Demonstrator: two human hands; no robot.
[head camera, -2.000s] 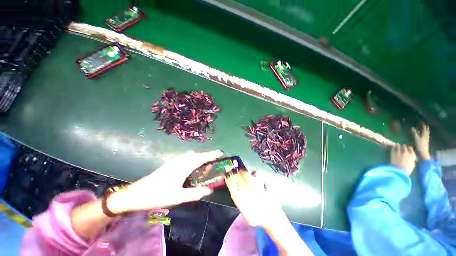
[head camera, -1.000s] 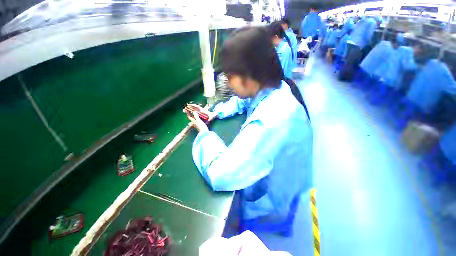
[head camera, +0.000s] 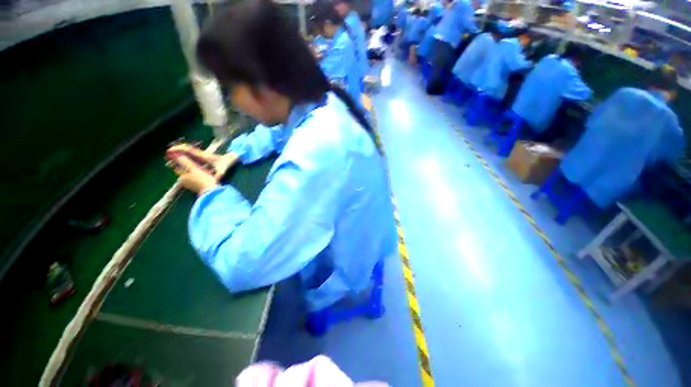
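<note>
Neither of my hands shows; only a bit of my pink sleeve (head camera: 314, 373) is at the bottom edge. A pile of small dark red pieces (head camera: 121, 376) is cut off at the bottom left. A phone housing with a red rim (head camera: 60, 283) lies on the green conveyor belt (head camera: 34, 321) at the left. A second, darker housing (head camera: 90, 223) lies farther along the belt and is blurred.
A worker in a blue smock (head camera: 303, 189) sits beside the bench on a blue stool, holding a reddish housing (head camera: 189, 156). A worn whitish strip (head camera: 114, 264) separates bench and belt. Across the blue floor are more workers, a cardboard box (head camera: 533, 161) and a small table (head camera: 658, 227).
The view has swung from the bench to the right. My hands and the housing they held have left the picture. The neighbouring worker and the aisle have come into view.
</note>
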